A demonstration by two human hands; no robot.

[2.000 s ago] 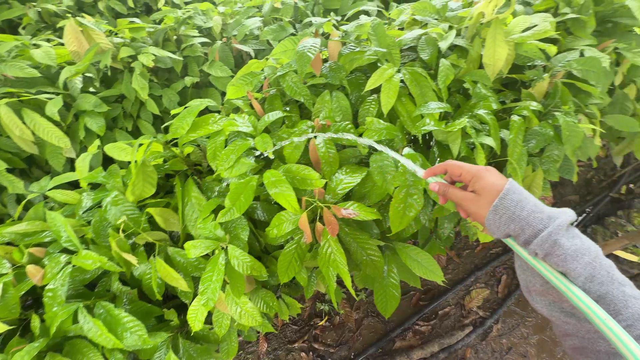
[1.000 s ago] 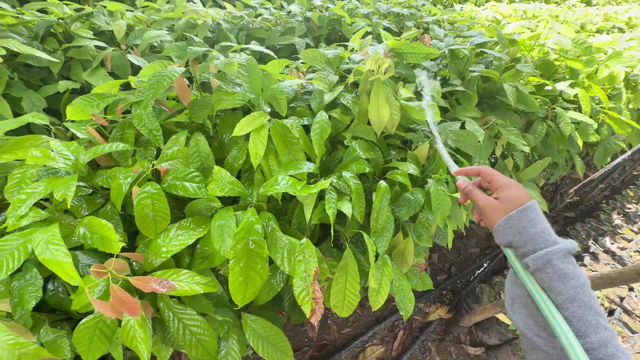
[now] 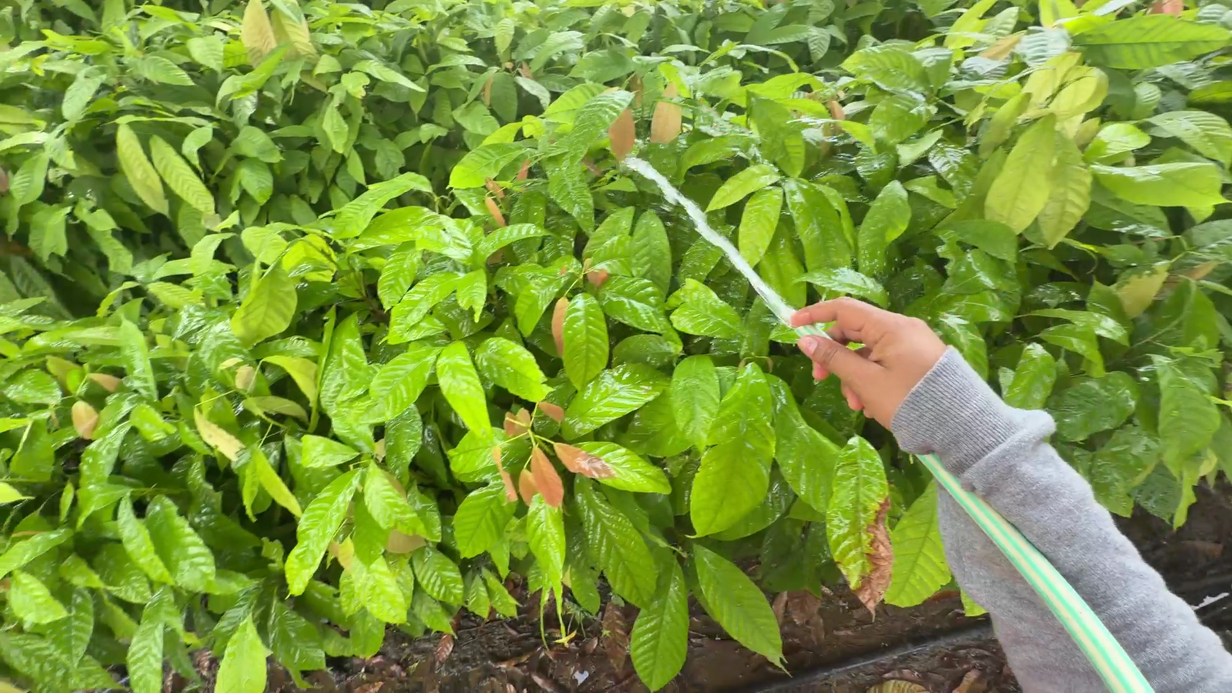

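Observation:
My right hand (image 3: 861,358), in a grey sleeve, grips the open end of a green and white striped garden hose (image 3: 1035,573) between thumb and fingers. The hose runs down along the forearm to the lower right. From its mouth a stream of water (image 3: 707,231) shoots up and to the left over leafy green plants (image 3: 587,337). Many leaves near the stream are wet and shiny, and some young ones (image 3: 546,474) are reddish brown. My left hand is not in view.
Dense foliage (image 3: 241,144) fills the left and back. Below the plants at the lower right lies dark wet soil with fallen dry leaves (image 3: 616,635), and a dark pipe or tube (image 3: 876,659) runs along it. A partly browned leaf (image 3: 859,520) hangs under my hand.
The water stream, which pointed up and slightly left a second ago, now points more to the left. My right hand still holds the hose. The view has swung left.

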